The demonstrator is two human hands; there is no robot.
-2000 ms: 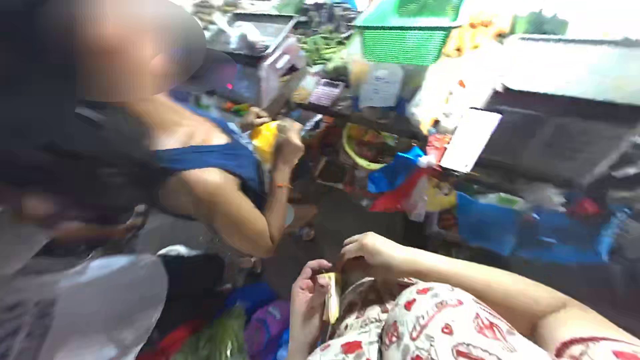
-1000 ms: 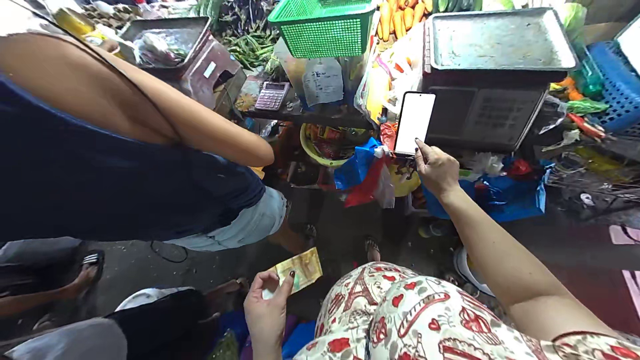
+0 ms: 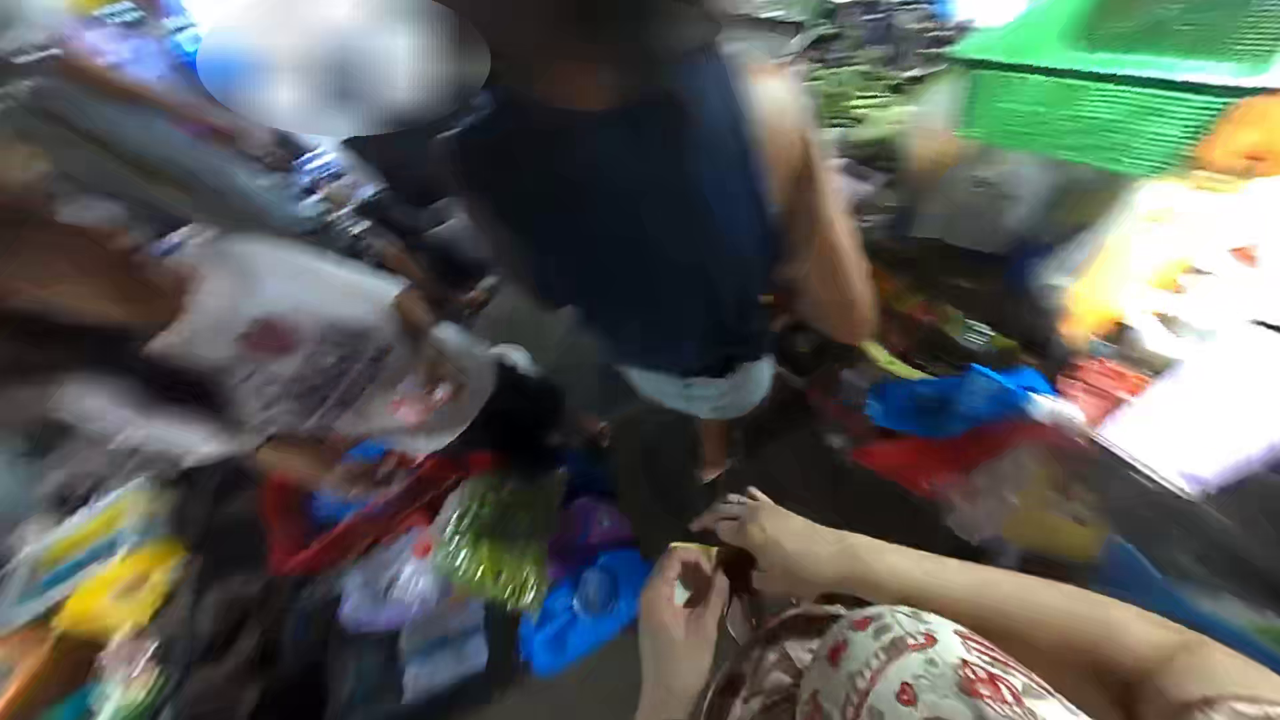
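Low in the head view, my left hand (image 3: 682,610) is curled with its thumb and fingers around a yellowish banknote (image 3: 694,548), of which only a small edge shows. Just right of it, my right hand (image 3: 765,535) is held palm down over a dark item near my lap, perhaps a small pouch; blur hides whether its fingers grip anything. Printed cloth (image 3: 900,665) with red figures covers my lap below both hands. At the right edge lies a bright white flat thing (image 3: 1190,410), too blurred to name for sure.
A person in a dark blue top (image 3: 630,210) stands ahead. Another person in a white shirt (image 3: 310,330) bends at left by a red crate (image 3: 290,530). Blue bags (image 3: 590,605) lie on the floor. A green plastic basket (image 3: 1090,115) stands upper right.
My right hand has left the phone screen and come down beside my left hand. The person in blue stands farther ahead than one second ago. The view has swung left.
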